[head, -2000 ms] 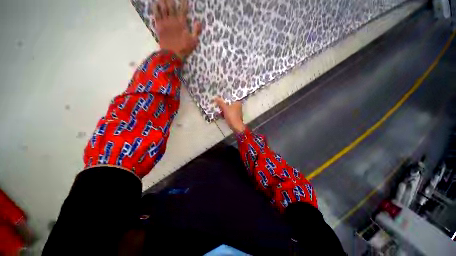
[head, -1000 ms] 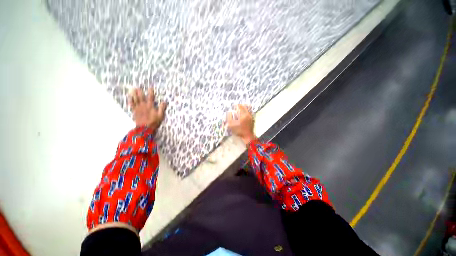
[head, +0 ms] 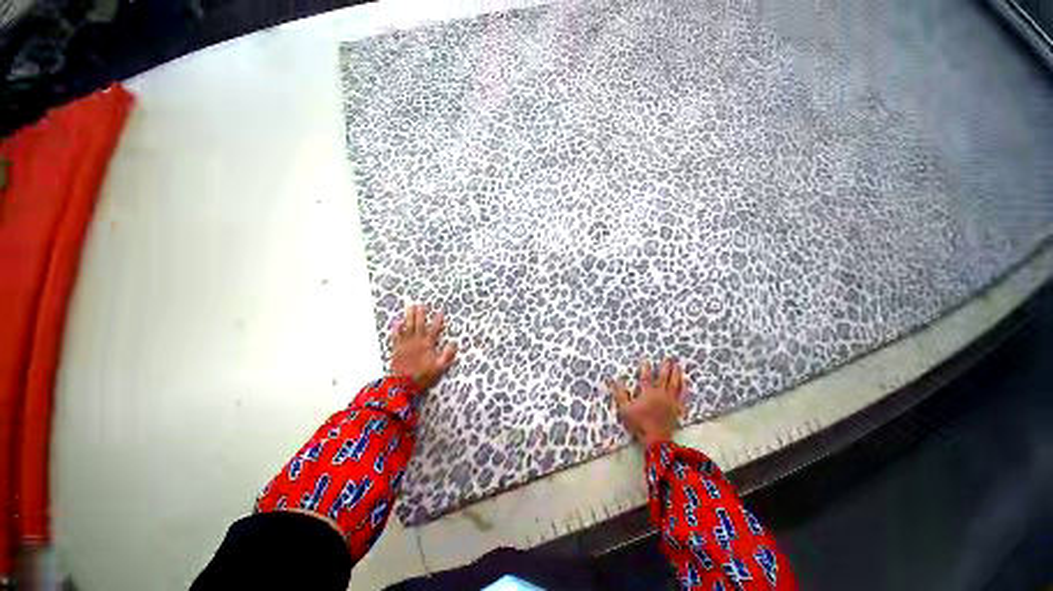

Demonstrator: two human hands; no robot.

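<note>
The leopard-print fabric, grey-white with dark spots, lies flat on the off-white table, its near left corner close to the table's front edge. My left hand lies palm down with fingers apart on the fabric at its left edge. My right hand lies palm down with fingers spread on the fabric by its near edge. Neither hand holds anything. Both forearms wear red patterned sleeve covers.
Red-orange fabric lies folded at the far left of the table. Dark scale ticks run along the near table edge. A dark surface lies beyond the edge at the right. A dark rail shows in the top right corner.
The view has swung left, bringing the red-orange fabric and the sheet's far left corner into sight. My right hand has gone from partly curled fingers to spread flat. My left hand remains flat by the left edge.
</note>
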